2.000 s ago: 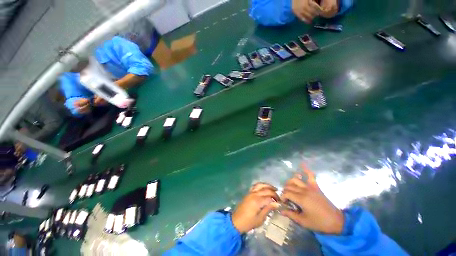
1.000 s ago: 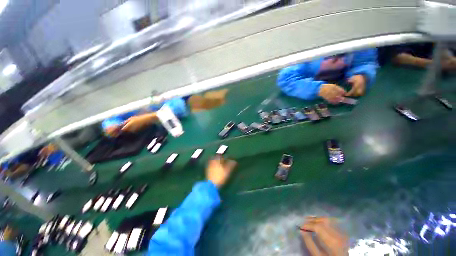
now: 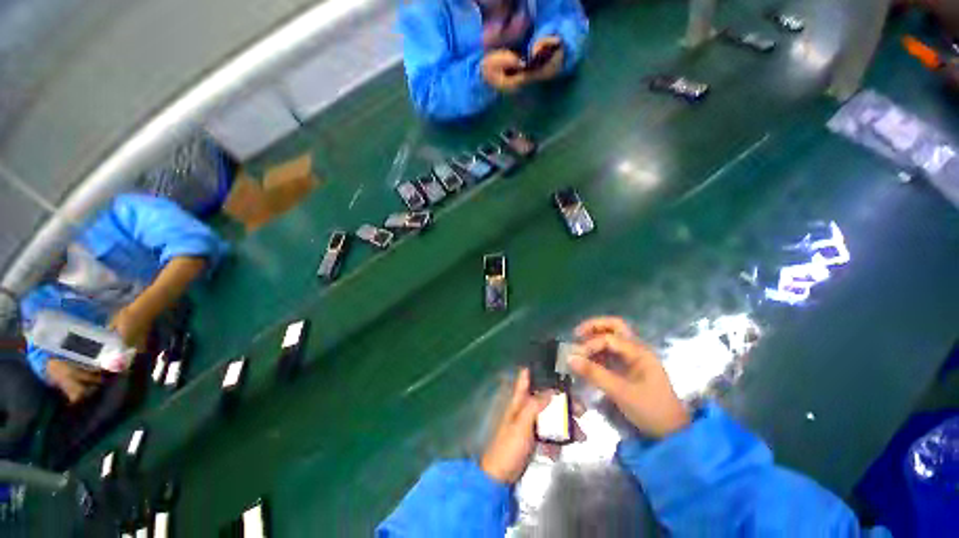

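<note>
My left hand (image 3: pixel 512 433) holds a dark mobile phone (image 3: pixel 547 368) with a solid pale rectangle (image 3: pixel 553 416) on its lower part. My right hand (image 3: pixel 629 376) pinches a small pale film piece (image 3: pixel 566 358) between thumb and fingers at the phone's upper part. Whether the piece touches the phone cannot be told. My left fingers are partly hidden behind the phone.
Two unlabelled phones (image 3: pixel 495 282) lie ahead on the green bench. Several more stand in a row beyond. Labelled phones (image 3: pixel 292 336) lie at left. Two people in blue smocks work opposite. A clear plastic bag (image 3: pixel 894 131) lies upper right.
The view has turned. My left hand has come back from the labelled phones and now holds one in front of me. My right hand has met it, with a pale piece at its fingertips.
</note>
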